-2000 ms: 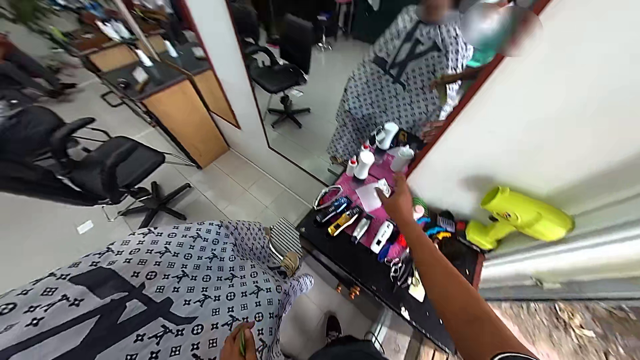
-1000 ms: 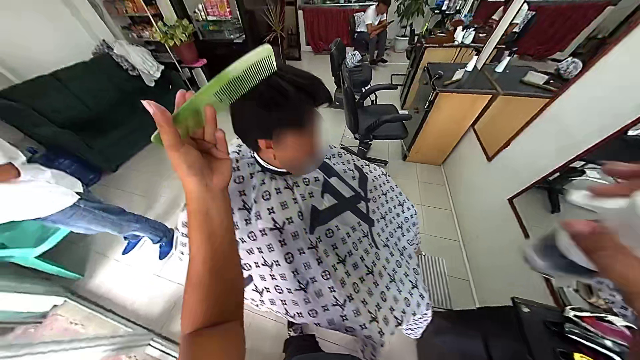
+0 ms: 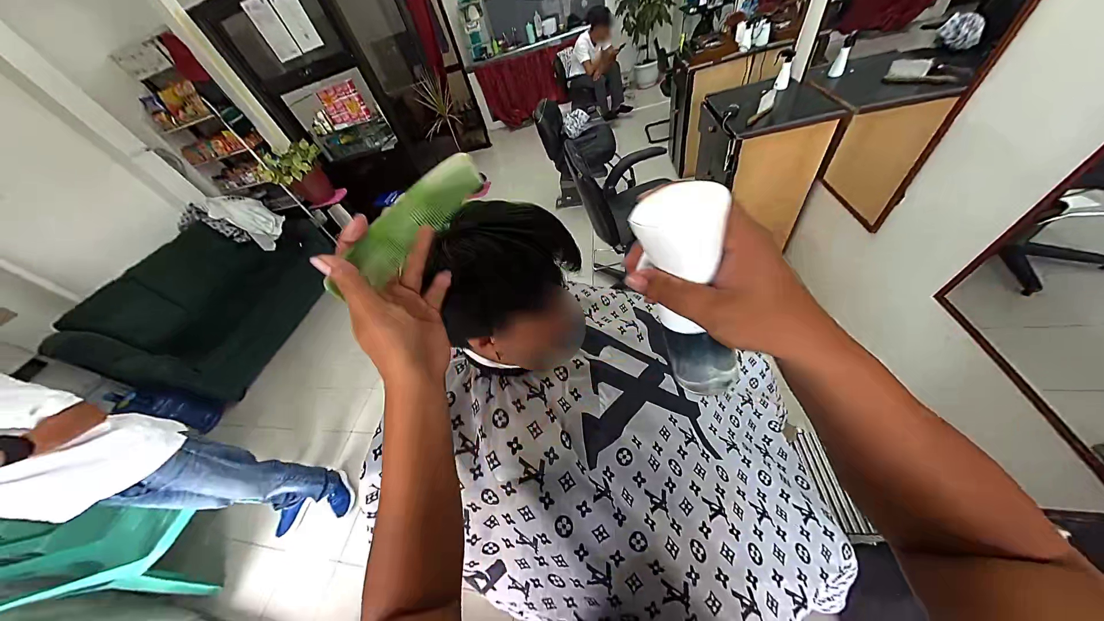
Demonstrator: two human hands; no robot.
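Note:
A seated person with short black hair (image 3: 500, 267) wears a white barber's cape (image 3: 604, 483) with a black pattern. My left hand (image 3: 392, 302) holds a green comb (image 3: 418, 216) between its fingers, beside the back of the person's head; the comb is slightly blurred. In front of the person's face and above the cape, my right hand (image 3: 733, 285) grips a spray bottle (image 3: 681, 228) with a white top and a clear lower part that holds some liquid. The bottle touches neither the hair nor the comb.
A dark green sofa (image 3: 198, 310) stands at the left, near a person in jeans (image 3: 233, 470) on a green plastic chair (image 3: 103, 543). Black salon chairs (image 3: 604, 190) and a black-topped counter (image 3: 776, 112) lie beyond. A framed mirror (image 3: 1035, 319) is on the right wall.
My right hand has brought the spray bottle from the right edge to before the seated person. My left hand still holds the comb by the head. The view has swung round since the oldest frame.

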